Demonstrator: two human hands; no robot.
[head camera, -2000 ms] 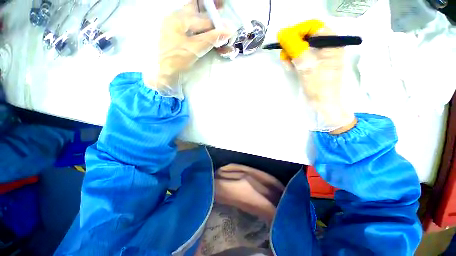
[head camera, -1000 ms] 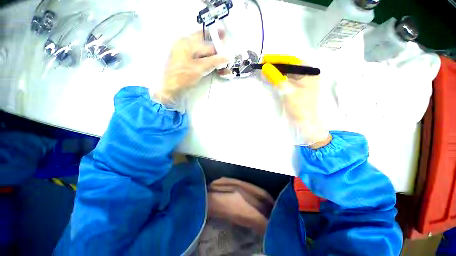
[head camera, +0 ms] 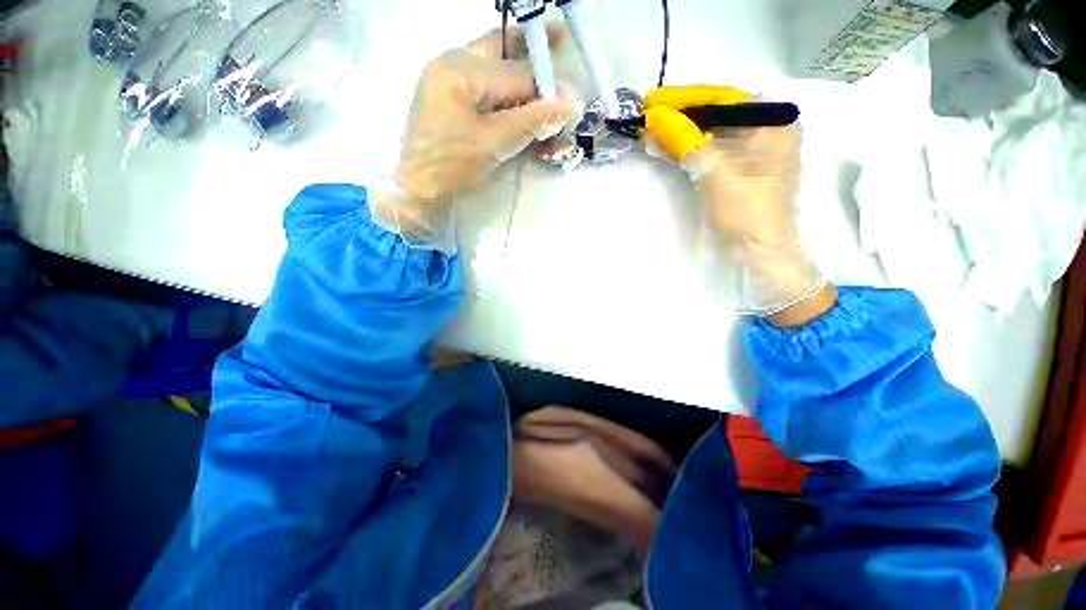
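The clear oval unit [head camera: 572,66] lies on the white benchtop, its top cut off by the upper edge, with two white bars and a thin dark curved line at its right. My left hand [head camera: 470,125], in a clear glove, grips it at its left side near the chrome end part [head camera: 610,129]. My right hand [head camera: 744,167], in a clear glove with yellow finger cots, holds black tweezers [head camera: 750,114] from the right. Their tips are at the chrome end part; whether they grip anything there cannot be told.
Similar clear units [head camera: 256,105] with shiny ends lie at the left of the bench [head camera: 595,280]. White wipes [head camera: 953,203] lie at the right. A labelled white bottle [head camera: 887,30] and a metal-topped bottle [head camera: 1034,36] stand at the upper right. A red tray [head camera: 1063,477] is at the far right.
The whole view has shifted between frames. Against two seconds ago, the tweezer tips have moved in to the chrome end part, as one second ago. My left hand keeps its grip on the unit.
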